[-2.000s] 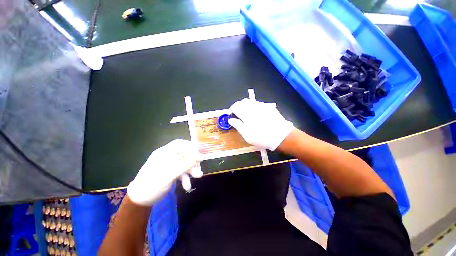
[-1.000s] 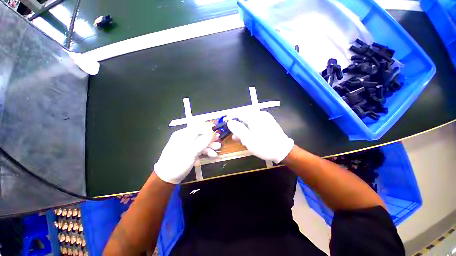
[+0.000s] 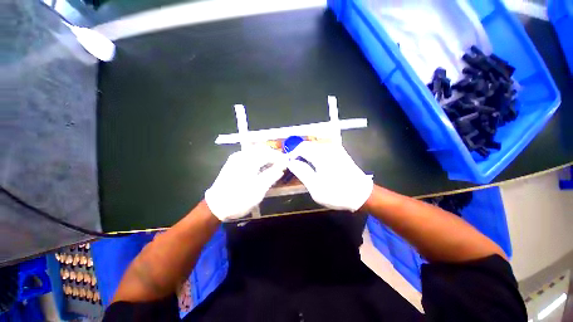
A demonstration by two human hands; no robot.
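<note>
My left hand [image 3: 244, 182] and my right hand [image 3: 330, 173], both in white gloves, meet over the brown mat [image 3: 267, 143] framed by white tape [image 3: 289, 131]. Their fingertips touch just below the blue cup [image 3: 293, 144]. A small dark part [image 3: 288, 177] shows between the fingers of both hands; it is mostly hidden by the gloves. The cup stands near the mat's upper edge, partly covered by my right fingers.
A large blue bin [image 3: 411, 104] at the right holds a heap of black parts [image 3: 480, 97] and a whitish liner [image 3: 427, 38]. A grey screen [image 3: 47, 132] with a cable stands at the left. Blue bins and a tray of tan parts [image 3: 78, 273] are below the table edge.
My left hand has moved from the mat's lower left corner to meet my right hand below the cup. The dark part shows between them. The view has shifted, and the piece on the belt has left it.
</note>
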